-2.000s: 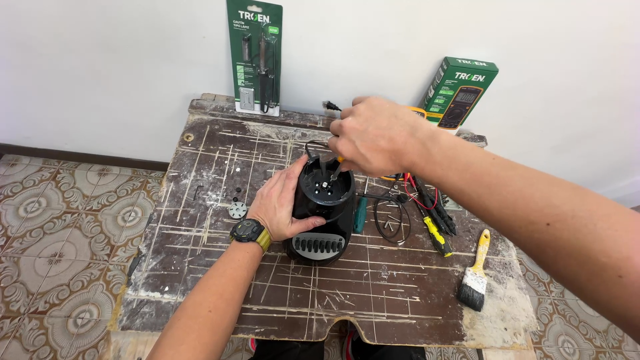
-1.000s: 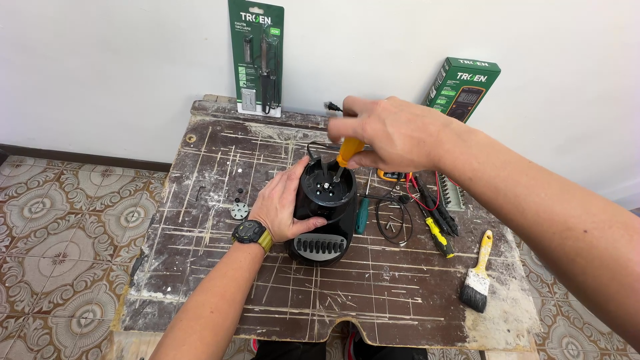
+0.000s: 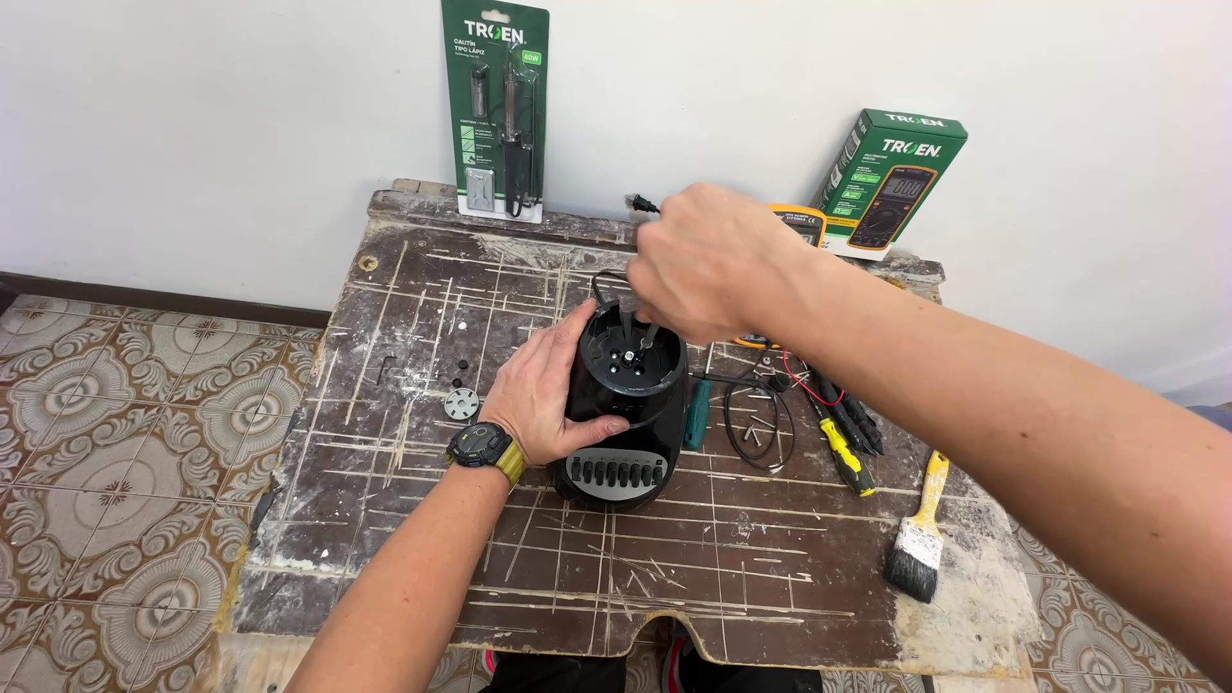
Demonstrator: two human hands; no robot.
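Note:
A black blender base (image 3: pixel 616 423) with a row of buttons stands upright on the scratched board. My left hand (image 3: pixel 544 390), with a watch on the wrist, grips the left side of its round top, thumb across the front. Above the top, my right hand (image 3: pixel 707 260) is closed around a screwdriver; its handle is hidden by the fingers, and the metal shaft (image 3: pixel 651 335) reaches down into the socket beside the central metal drive stud (image 3: pixel 629 356). A grey slotted disc (image 3: pixel 461 404) lies left of my left hand, near small black pieces (image 3: pixel 462 365).
Right of the base lie a teal-handled screwdriver (image 3: pixel 698 414), loose screws (image 3: pixel 760 423), a black cable (image 3: pixel 791 438), a yellow-black screwdriver (image 3: pixel 844 457) and a paintbrush (image 3: pixel 917 539). An orange multimeter (image 3: pixel 799 219), its box (image 3: pixel 895 183) and a packaged soldering iron (image 3: pixel 496 115) are at the back.
The screwdriver's orange handle, seen one second ago, is now covered by my right hand, which has turned around it. My left hand keeps its hold on the base.

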